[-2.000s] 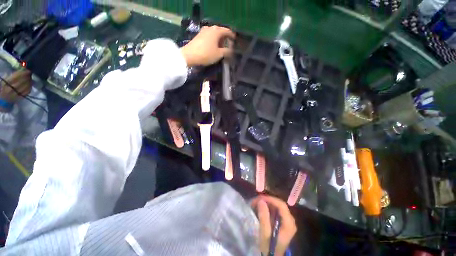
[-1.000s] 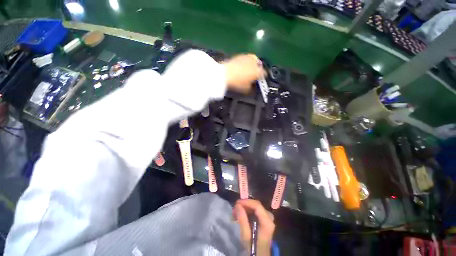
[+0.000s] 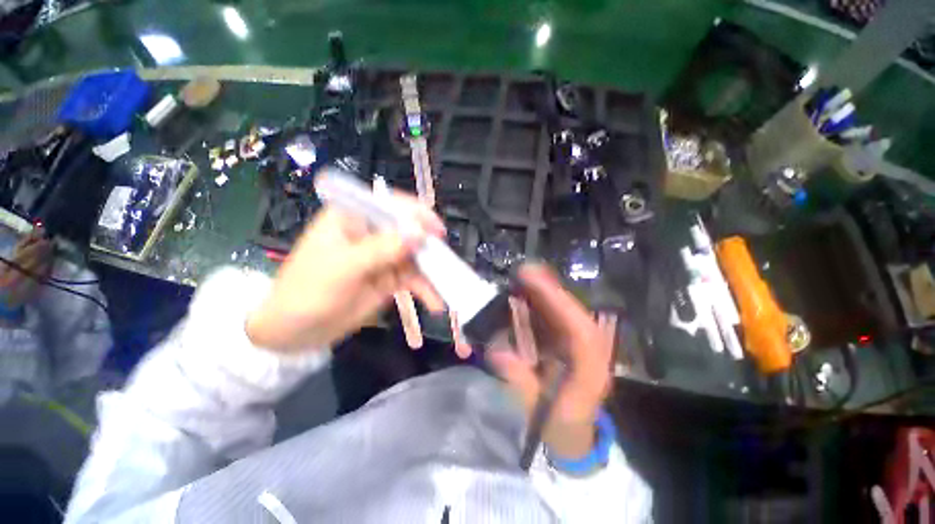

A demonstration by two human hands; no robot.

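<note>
A smartwatch with a white strap is held above the bench's front edge, slanting down to the right; it is blurred. My left hand grips its strap. My right hand is at the dark watch case, fingers around its lower right end. A slim dark stick, tweezers or a pen, is also held in my right hand and points down. Whether my right fingers pinch the case or only touch it is hard to tell.
The dark foam tray lies behind my hands with a pale-strapped watch and dark pieces. Pink straps hang over the front edge. At right are white sticks, an orange-handled tool and a small parts box. A blue bin stands far left.
My left hand has come back from the tray toward me with the white-strapped watch. My right hand has risen to meet it, still holding the dark stick. The view has shifted.
</note>
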